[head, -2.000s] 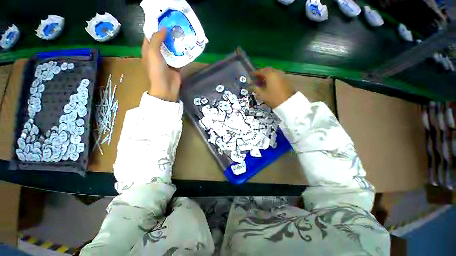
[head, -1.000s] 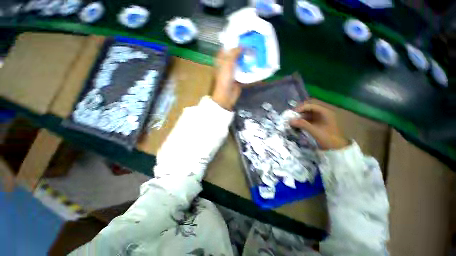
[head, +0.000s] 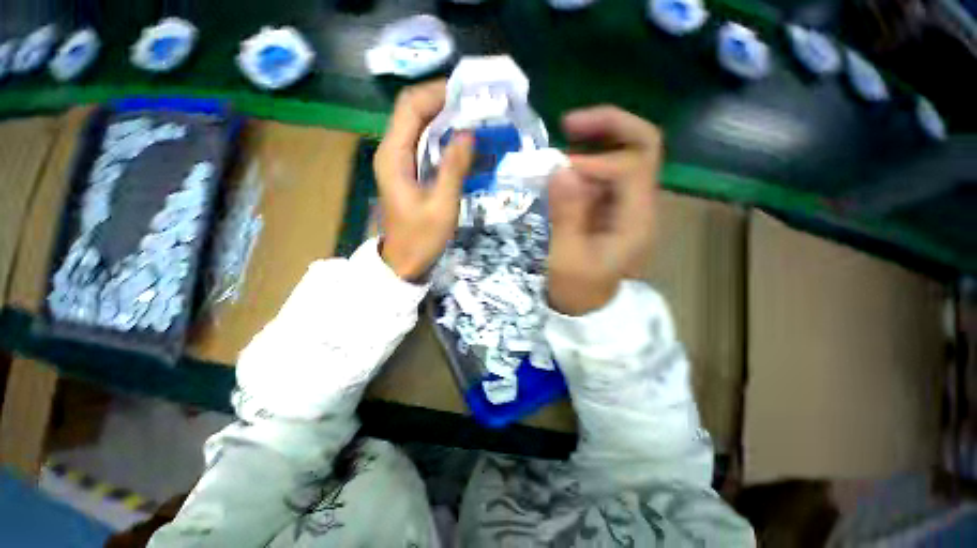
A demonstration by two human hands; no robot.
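My left hand (head: pixel 416 182) holds a white housing (head: pixel 487 80) with a blue insert (head: pixel 491 152) above the far end of the centre tray, its thumb over the blue. My right hand (head: pixel 605 203) holds a small white plastic part (head: pixel 531 166) between thumb and fingers, at the housing's right side. The image is blurred, so I cannot tell whether the part is seated in the housing. More small white parts (head: pixel 487 305) lie heaped in the centre tray (head: pixel 512 405), below both hands.
A left tray (head: pixel 139 105) holds round white parts (head: pixel 145 273). Thin rods (head: pixel 238 252) lie beside it on cardboard (head: pixel 311 177). White and blue housings (head: pixel 275 58) stand on the dark green belt (head: pixel 600 66). Cardboard sheets (head: pixel 846 343) lie at right.
My right hand has lifted from the centre tray with a small white part and come to the housing. My left hand has turned and lowered the housing. The view has shifted.
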